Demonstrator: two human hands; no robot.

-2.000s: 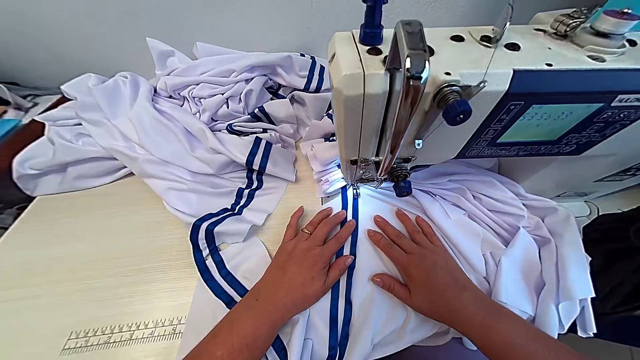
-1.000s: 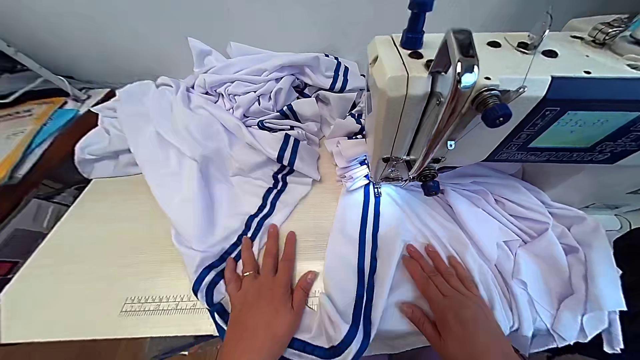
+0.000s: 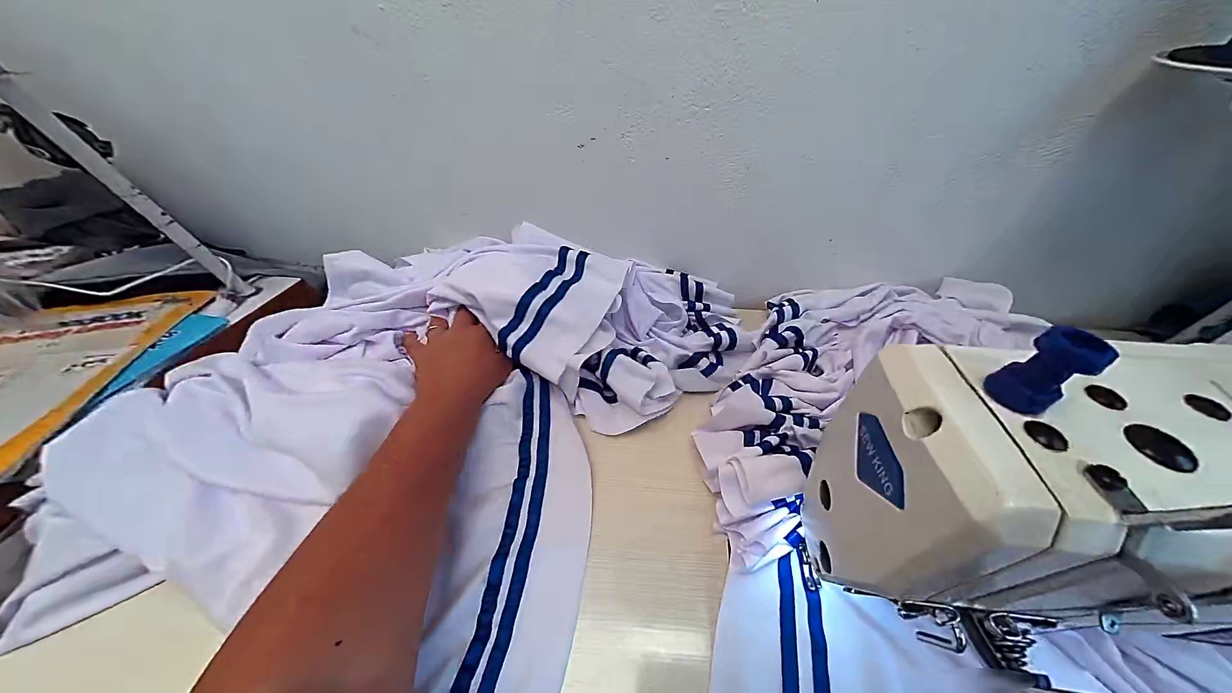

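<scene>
White fabric with two blue stripes [image 3: 525, 472] lies in a heap on the left of the table. My left hand [image 3: 457, 356] reaches into that heap, its fingers curled in the folds beside a striped piece; the fingertips are partly hidden. At the right stands a sewing machine [image 3: 948, 481] with a blue knob on top. Another striped white piece [image 3: 760, 635] runs under the machine's lit needle area, and gathered striped fabric [image 3: 770, 423] is bunched behind it. My right hand is out of view.
A pale wall [image 3: 626, 144] rises behind the table [image 3: 640, 539]. At the left are a slanted metal bar [image 3: 125, 183], a yellow-edged printed sheet [image 3: 96, 356] and a wooden edge. Pale tabletop shows between the left heap and the machine.
My left hand has moved from the flat striped fabric before the machine to the heap at the back left. My right hand has left the view. The view has swung up and left.
</scene>
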